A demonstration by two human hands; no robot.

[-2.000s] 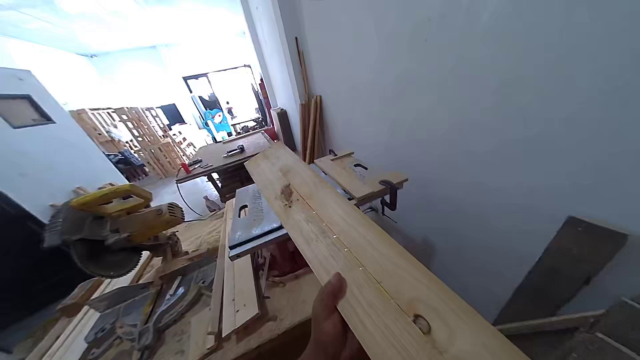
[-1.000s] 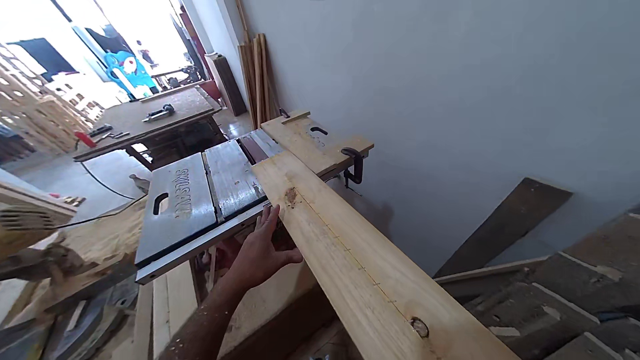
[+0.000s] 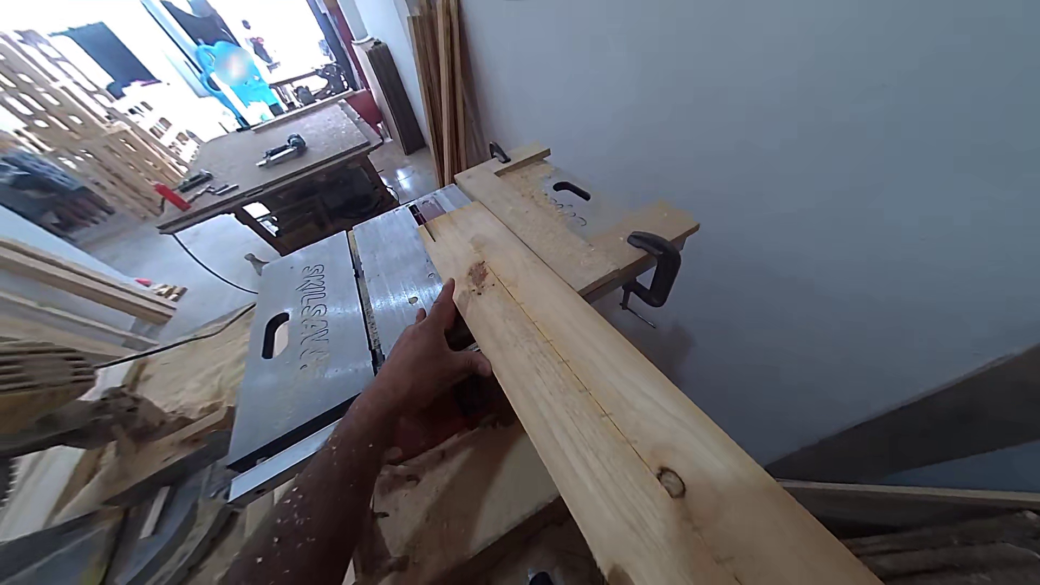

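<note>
A long pine board [image 3: 569, 349] with a lengthwise marked line and knots has its far end on the metal top of a table saw [image 3: 398, 268]. Its near part runs out of the lower edge of the view. My left hand [image 3: 431, 341] lies against the board's left edge, fingertips and thumb touching it, fingers spread. At the board's far end there is a slot in the saw top. Right of the board, a wooden fence board [image 3: 528, 219] is fixed with a black C-clamp [image 3: 662, 268]. My right hand is out of view.
Behind the saw stands a workbench [image 3: 325, 134] with a power tool [image 3: 284, 150] on it. Wood strips [image 3: 443, 81] lean on the wall [image 3: 731, 146]. Offcuts and sawdust [image 3: 187, 349] lie at left. A dark panel [image 3: 910, 414] leans at right. A person in blue is far off.
My left hand has come from beneath the board to its left edge near the saw. The board's far end now rests farther onto the saw top. The view has turned left.
</note>
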